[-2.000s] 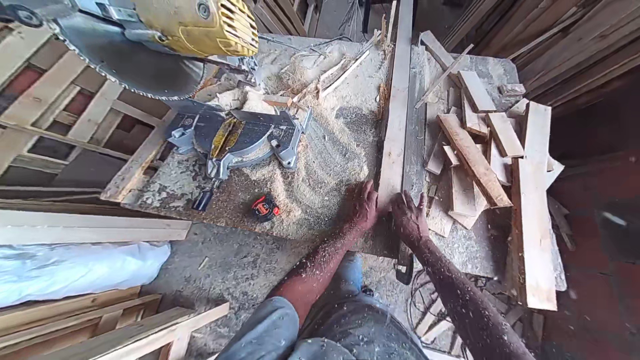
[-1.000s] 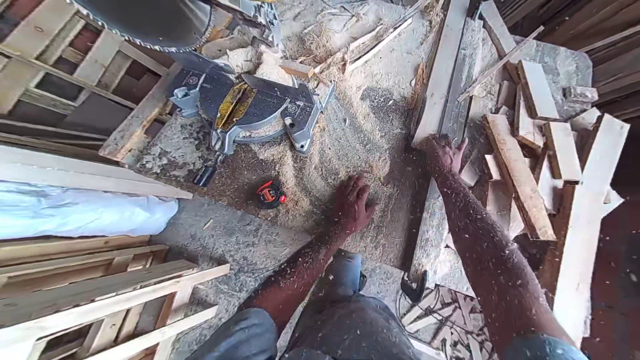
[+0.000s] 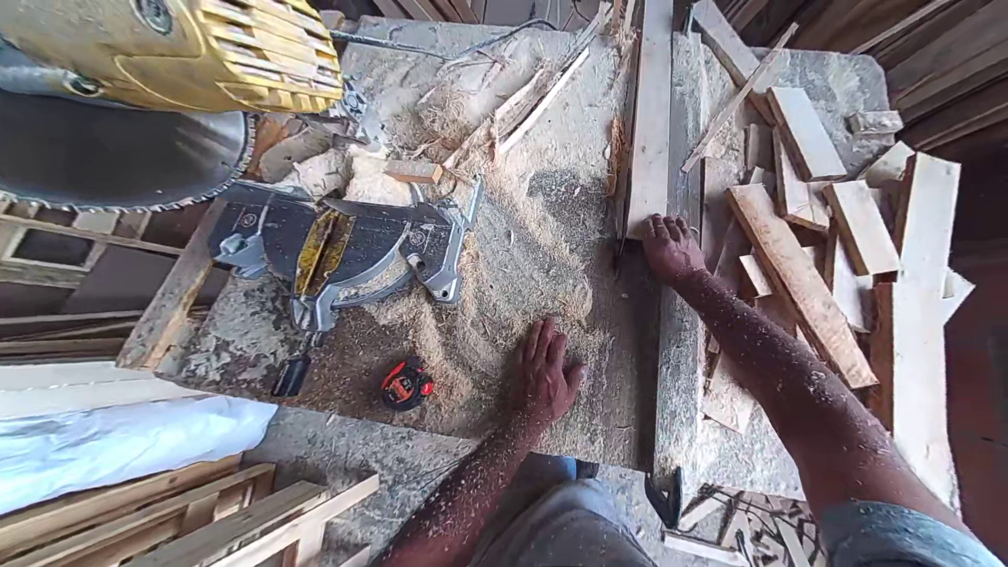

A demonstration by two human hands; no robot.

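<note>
My right hand (image 3: 674,248) rests on the near end of a long wooden board (image 3: 652,126), its fingers over the board's end. The board lies lengthwise away from me, against a straight dusty fence (image 3: 679,339). My left hand (image 3: 545,374) lies flat on the sawdust-covered worktable (image 3: 528,276), fingers spread, holding nothing. Left of it sits a black and red tape measure (image 3: 405,384). A thin dark slot or blade runs beside the board's left edge; its exact form is hard to tell.
A yellow miter saw (image 3: 236,55) with a bare toothed blade (image 3: 118,153) stands at upper left, above its base (image 3: 354,244). Cut wood pieces (image 3: 803,283) are piled at right. Splintered offcuts (image 3: 512,118) lie at the back. Wooden frames (image 3: 236,512) stand at lower left.
My left hand has come off the board and moved left onto the table. The board has moved away from me, with my right hand following at its near end.
</note>
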